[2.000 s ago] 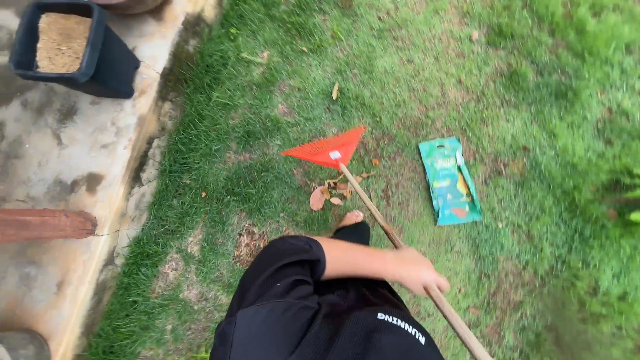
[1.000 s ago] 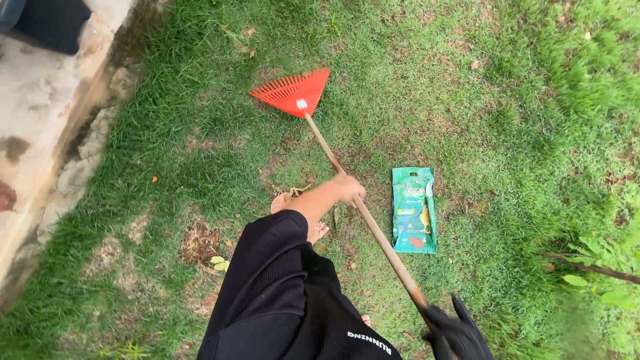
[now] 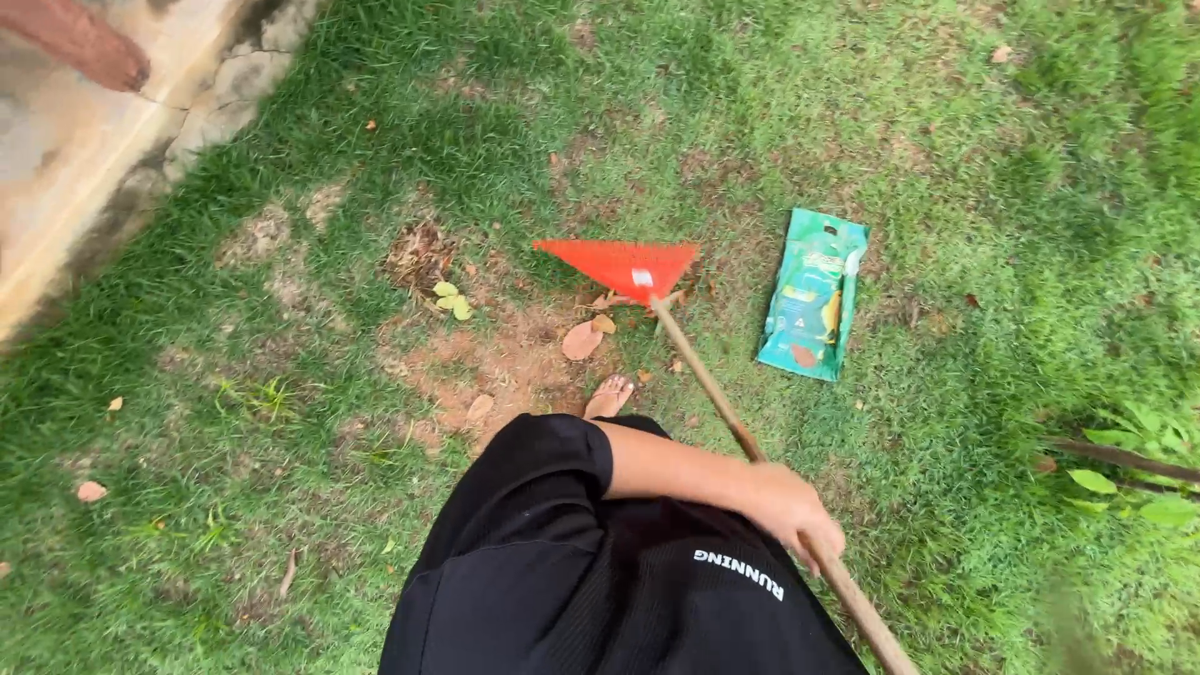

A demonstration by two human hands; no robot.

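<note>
My left hand (image 3: pixel 797 516), bare, is closed around the wooden handle (image 3: pixel 717 403) of a leaf rake, with the arm reaching across my black shirt. The rake's orange fan-shaped head (image 3: pixel 633 264) rests on the grass ahead of my foot, its tines pointing away from me. Dry leaves (image 3: pixel 582 340) lie beside and under the base of the head. The handle runs down to the lower right and out of the frame. My right hand is out of view.
A green plastic bag (image 3: pixel 814 295) bearing writing lies on the grass right of the rake. A concrete edge (image 3: pixel 211 112) borders the lawn at upper left. My sandalled foot (image 3: pixel 609 396) stands near the leaves. A leafy branch (image 3: pixel 1125 457) lies at right.
The rake head has come back toward my feet from farther out on the grass. My left hand has moved lower right; my black-gloved right hand, on the handle one second ago, has left view.
</note>
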